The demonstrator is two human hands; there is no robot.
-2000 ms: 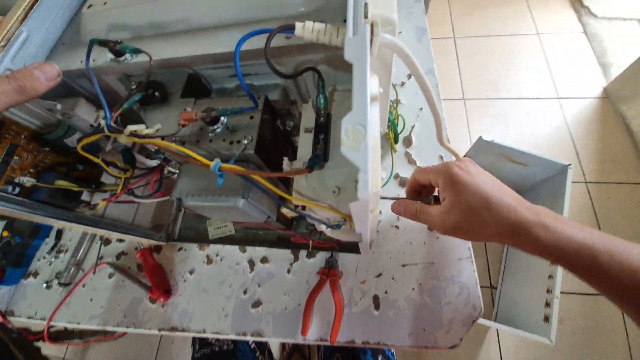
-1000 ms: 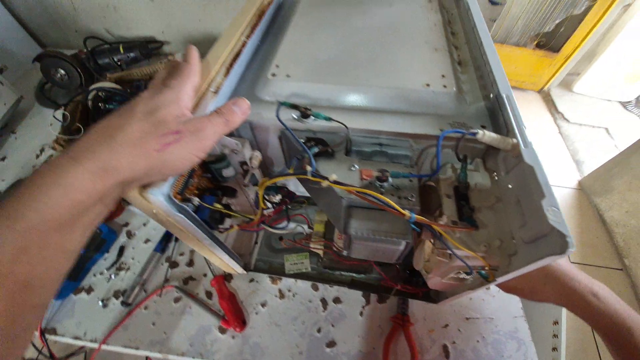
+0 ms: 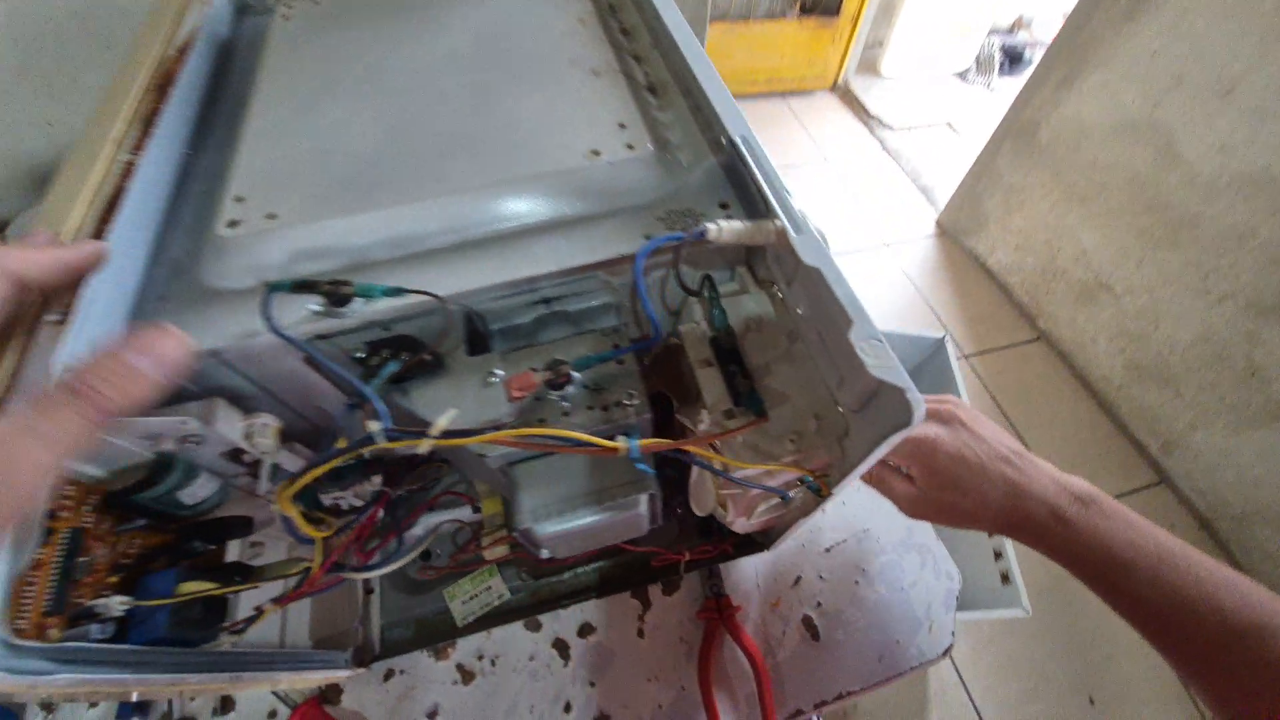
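An opened microwave oven stands tilted across the middle, its electrical compartment facing me. Yellow, blue and red wires run through it, with a circuit board at its lower left. My left hand, blurred, is at the oven's left edge, thumb and fingers apart; whether it touches the casing I cannot tell. My right hand is curled against the outside of the right side panel, its fingertips partly hidden behind the corner; what is in it does not show. Red-handled pliers lie below the oven.
The oven rests on a white table with chipped paint. Part of a red tool handle shows at the bottom edge. Beyond the table's right side is a pale metal box on the tiled floor. A wall and a yellow frame stand farther back.
My left hand has moved from above the oven's left part down to its left edge. The oven has turned from its position two seconds ago. The view has shifted.
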